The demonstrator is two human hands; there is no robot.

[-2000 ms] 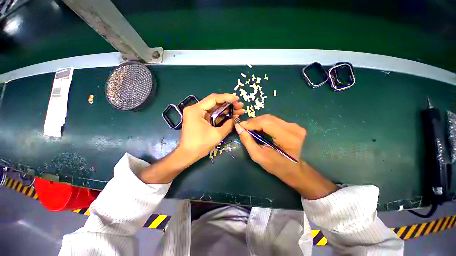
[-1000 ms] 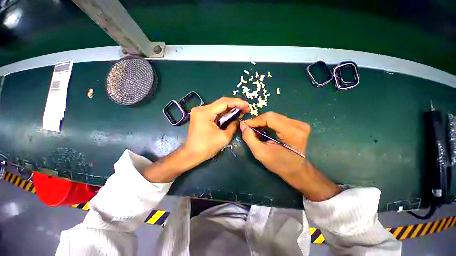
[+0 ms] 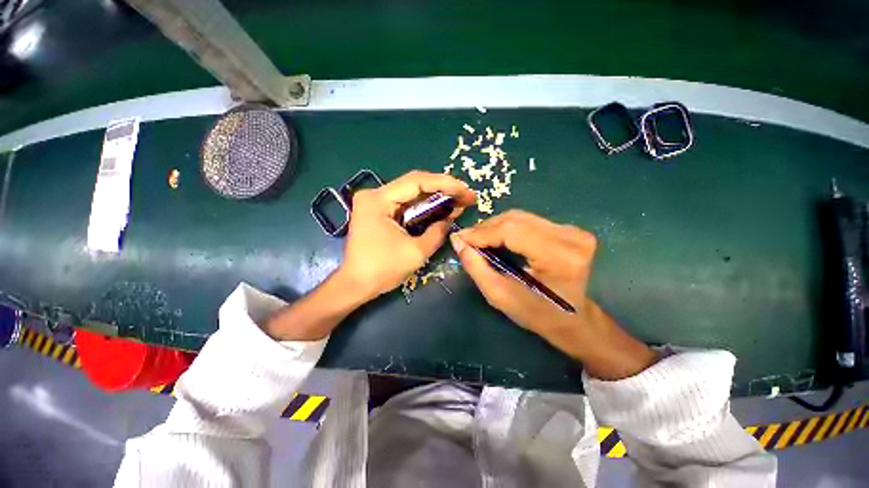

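Note:
My left hand [image 3: 386, 238] holds a dark watch case frame [image 3: 426, 213] with a shiny rim, tilted between thumb and fingers. My right hand [image 3: 534, 272] holds slim dark tweezers [image 3: 519, 274] like a pen, their tip close to the frame's right side. Whether the tip touches the frame or holds a piece is too small to tell. A loose pile of small cream inserts [image 3: 488, 170] lies beyond my hands. A smaller group of cream and dark bits [image 3: 429, 278] lies nearer me, below my hands.
Two watch frames lie left of my left hand [image 3: 331, 212]; two more are at the back right [image 3: 665, 131]. A round speckled grey disc [image 3: 248, 152] and a paper label strip [image 3: 112, 186] are at left. A black electric screwdriver [image 3: 848, 276] is at right. A pale rail [image 3: 429, 92] runs behind.
The frame in my left hand has changed its tilt, and both hands have shifted slightly. My right hand still grips the tweezers. The whole view has shifted a little.

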